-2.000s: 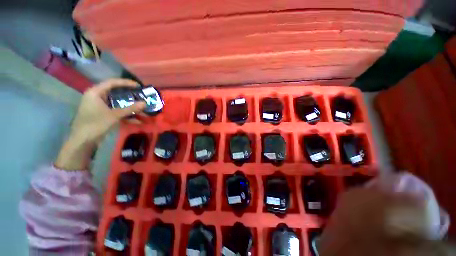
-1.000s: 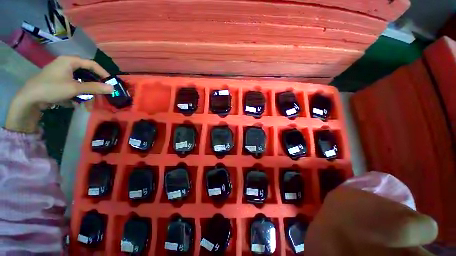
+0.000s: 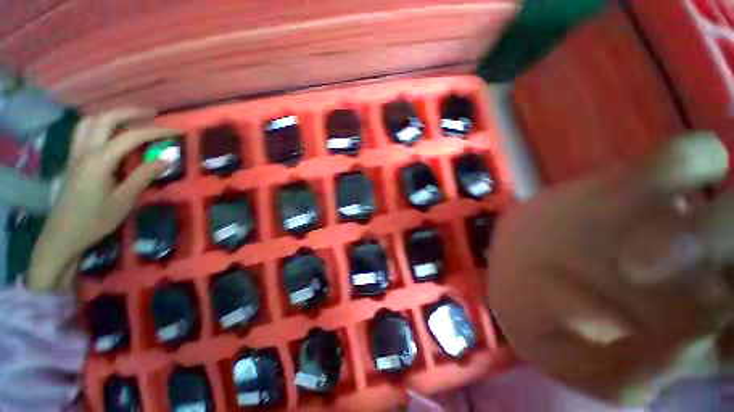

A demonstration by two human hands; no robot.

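The red-orange foam tray lies tilted in view, its square pockets holding dark watch heads with small white labels. My left hand is at the tray's back left, its fingers around a watch head with a green glow on its screen, at the second pocket of the back row. The hand hides the back-left corner pocket. My right hand is large and blurred over the tray's right side, close to the camera. Its fingers look curled; whether it holds anything cannot be told. One watch head in the front row shows a bright face.
A thick stack of red-orange foam trays stands behind the tray. More red-orange foam is at the right, with a green surface between. Pink striped sleeves show at the lower left and bottom edge.
The view has turned and shifted right. My left hand has moved from the back-left corner to the second back-row pocket, bare before. My right hand appears larger and nearer.
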